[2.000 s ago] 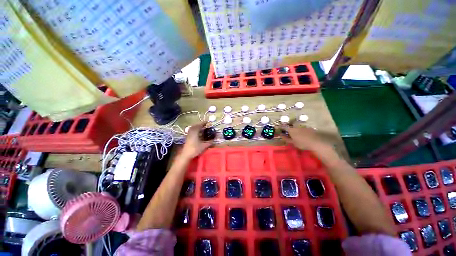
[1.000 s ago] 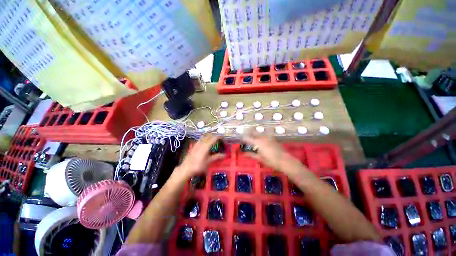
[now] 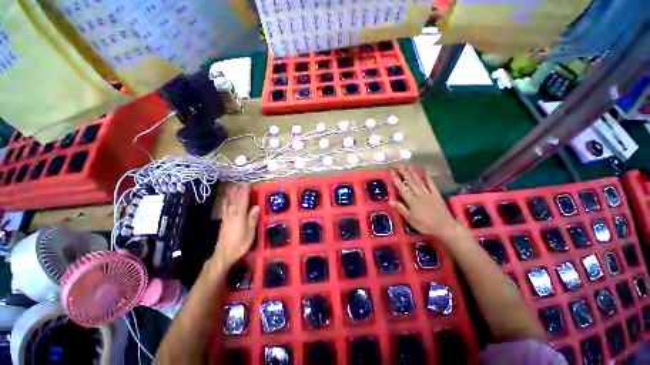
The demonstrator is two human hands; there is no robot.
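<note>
The red foam tray [image 3: 292,246] lies in front of me with dark square watches in its pockets. In its back row are watches, such as this watch [image 3: 343,194], some showing small bluish-white marks. My left hand [image 3: 239,227] lies along the tray's back left edge, fingers close together, holding no watch. My right hand [image 3: 425,208] lies flat over the back right corner with fingers spread, partly covering pockets there. Behind the tray, white charging pucks [image 3: 324,143] stand in rows on cables, with no watches on them.
A second red tray [image 3: 467,202] of watches lies at the right. Another red tray [image 3: 338,103] stands behind the pucks, and stacked trays [image 3: 107,171] at the left. Tangled cables [image 3: 167,171], a black charger box [image 3: 171,235], a pink fan [image 3: 105,288] and white fans are at left. Paper sheets [image 3: 342,25] hang overhead.
The watches with green-lit screens have left the pucks, and the tray's back row now holds watches. My hands have moved apart to the tray's two sides. The view has shifted.
</note>
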